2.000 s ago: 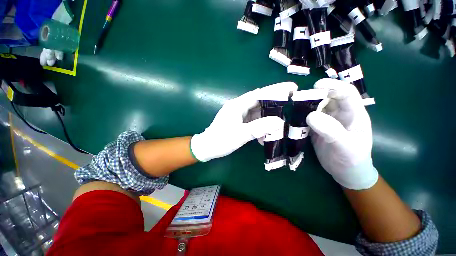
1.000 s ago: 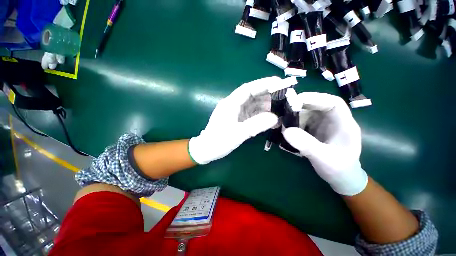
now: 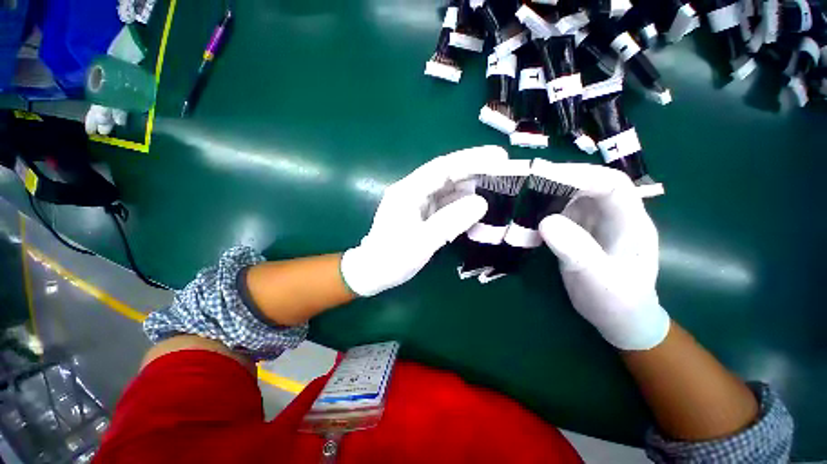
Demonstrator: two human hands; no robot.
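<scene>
My left hand (image 3: pixel 417 222), in a white knit glove, holds one short black wire harness (image 3: pixel 494 207) between thumb and fingers. My right hand (image 3: pixel 609 245), also gloved, holds a second black harness (image 3: pixel 535 207) close beside it. Both harnesses hang side by side above the green bench, their upper white connectors level at the fingertips, with fine dark wires fanning out below. Each has a white band round its middle. Their lower white ends point towards my body. The fingers partly cover the upper connectors.
A large pile of black harnesses (image 3: pixel 562 86) lies beyond my hands at the upper right. At the left are a purple and black pen (image 3: pixel 208 62), a green tape roll (image 3: pixel 121 84), small white lumps (image 3: pixel 104 119), blue material (image 3: pixel 80 41) and a black corded device (image 3: pixel 68 172).
The two harnesses, turned and overlapping a second ago, are now side by side with their wire faces showing. Both hands stay closed on them. The view has shifted slightly.
</scene>
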